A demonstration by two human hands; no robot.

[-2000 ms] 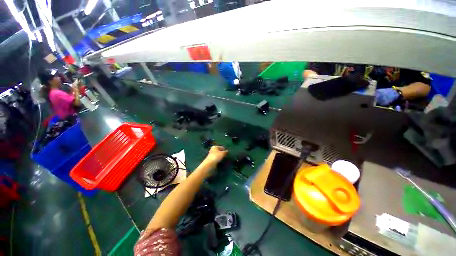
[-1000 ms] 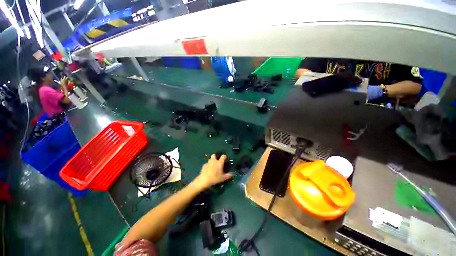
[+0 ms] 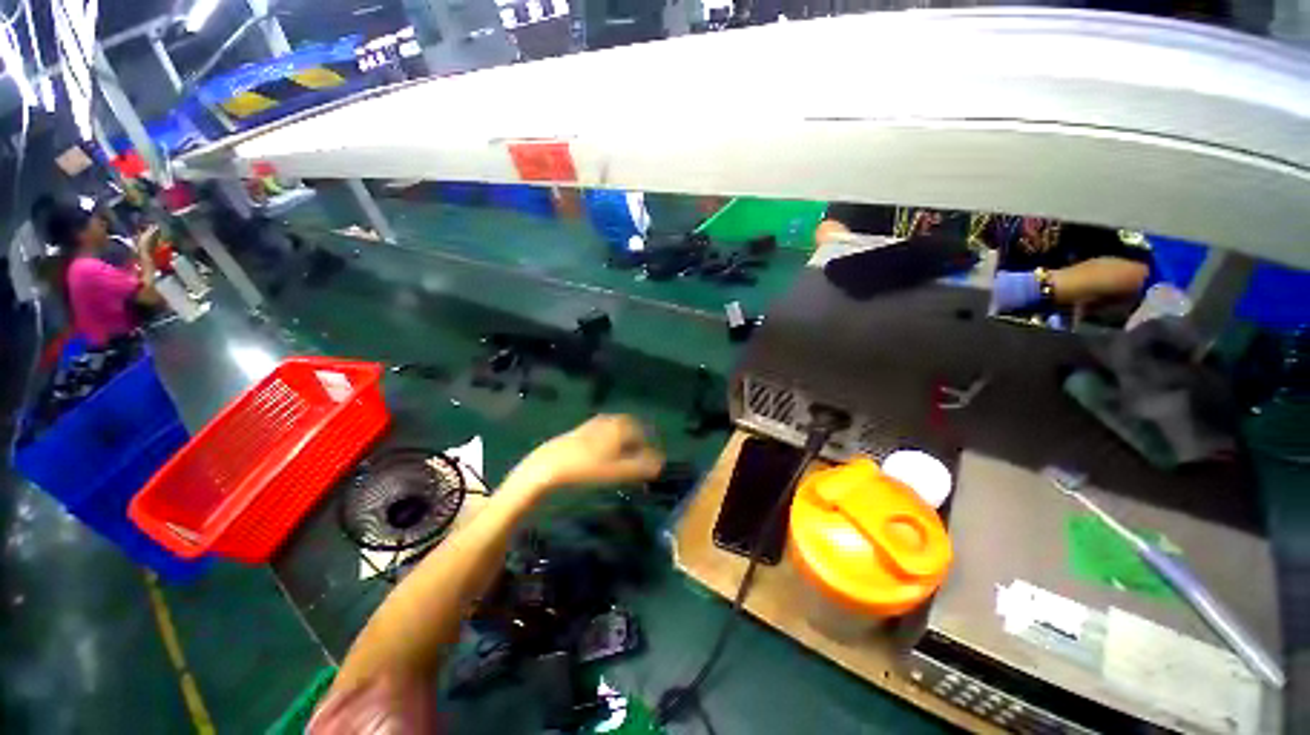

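Note:
My left hand [image 3: 606, 451] is over the green bench left of the boxes, its fingers curled downward and blurred. Whether it holds anything cannot be told. Black power adapters with cords [image 3: 539, 592] lie in a loose pile below my left forearm. A grey-faced block [image 3: 609, 635] lies at the near side of the pile. More black adapters [image 3: 539, 355] lie scattered beyond my hand. My right hand is not in the picture.
A red basket [image 3: 262, 462] and a small fan [image 3: 404, 506] are at left. A phone [image 3: 759, 497], an orange-lidded cup [image 3: 868, 539] and a black cable stand before the dark box [image 3: 862, 345]. A tester [image 3: 1092, 574] is at right. A gloved hand [image 3: 1017, 292] shows opposite.
My left hand came back towards me, then lifted forward with its fingers curled down. More black adapters and cords now show in the near pile. The view has shifted slightly.

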